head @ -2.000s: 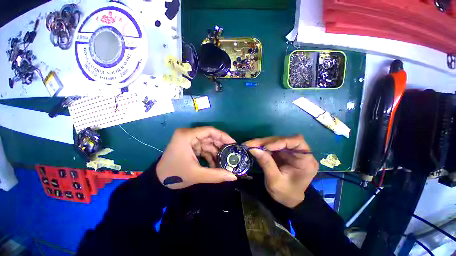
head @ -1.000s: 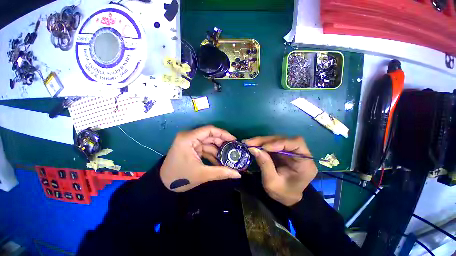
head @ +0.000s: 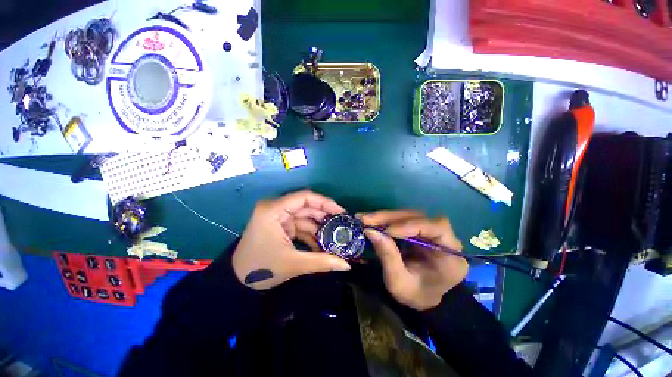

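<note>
My left hand (head: 284, 239) holds a round watch case (head: 341, 235) by its edge, between thumb and fingers, above the mat's near edge. The case has a dark ring and a pale round centre, and its open face is turned up. My right hand (head: 416, 258) holds slim purple-blue tweezers (head: 424, 243) that look like one rod. The tweezer tip is at the right rim of the case, partly hidden by my fingers. I cannot tell if the tip grips a part.
A gold tin (head: 357, 92) with a black round container (head: 312, 96) stands behind, beside a two-section parts tray (head: 459, 134). A solder spool (head: 183, 82) lies on the left shelf. A small pouch cell (head: 294, 158) lies on the green mat (head: 368, 173). A black-orange tool (head: 561, 177) is at right.
The case is turned slightly in my left hand. The purple rod in my right hand slopes down to the right more than two seconds ago. The view has shifted slightly.
</note>
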